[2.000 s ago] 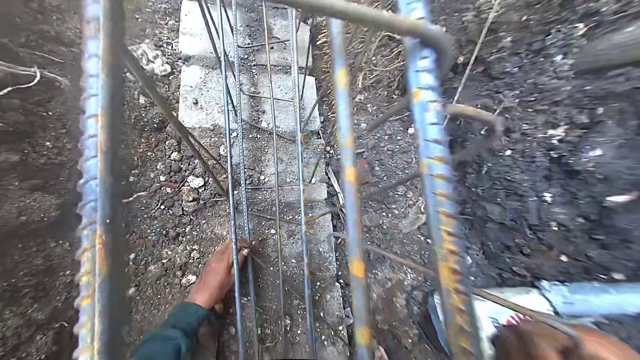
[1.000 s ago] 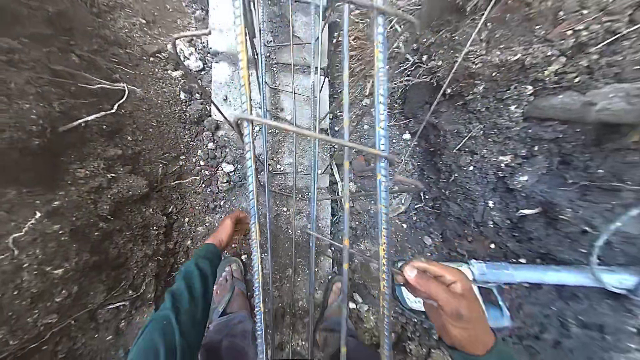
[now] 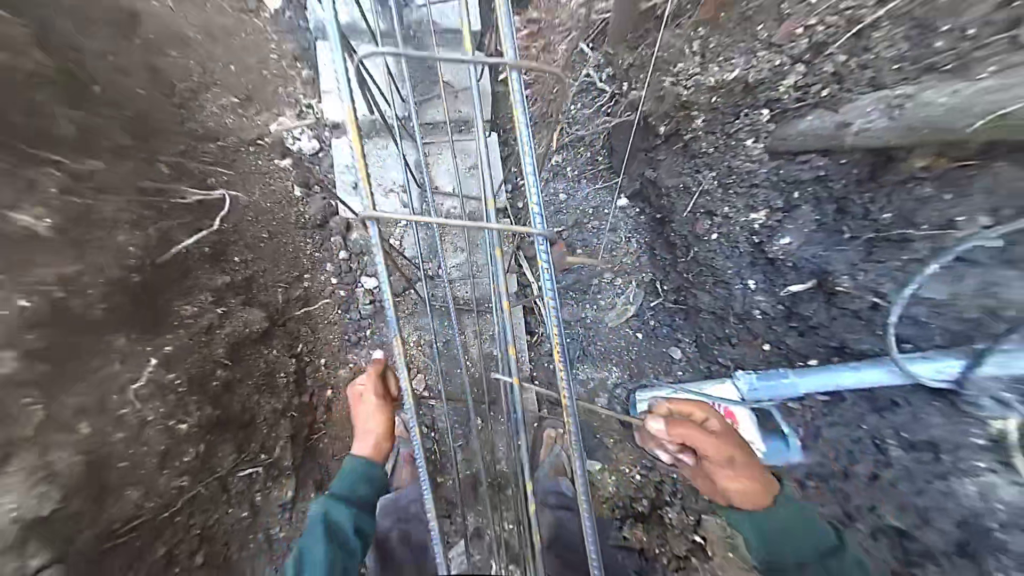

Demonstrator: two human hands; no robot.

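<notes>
Several long ribbed steel reinforcing bars (image 3: 552, 312) run up the middle of the head view, crossed by bent steel stirrups (image 3: 456, 222). My left hand (image 3: 373, 408) is just left of the leftmost bar, thumb raised; whether its fingers grip anything is hard to tell. Right of the bars, my right hand (image 3: 704, 452) pinches one end of a thin metal rod (image 3: 572, 400). The rod's other end reaches left across the right-hand bars. My feet and legs show below, on both sides of the bars.
Concrete blocks (image 3: 416, 172) lie in line under the bars. At right are a pale blue pipe (image 3: 848, 376), a container (image 3: 776, 436) bearing writing and a loop of hose or cable (image 3: 896, 304). A taut string (image 3: 640, 104) runs above the dark soil. Earth banks rise on both sides.
My right hand, low at the right edge two seconds ago, now shows fully with the thin rod. My left hand, low among the bars then, is now left of them. The view has shifted.
</notes>
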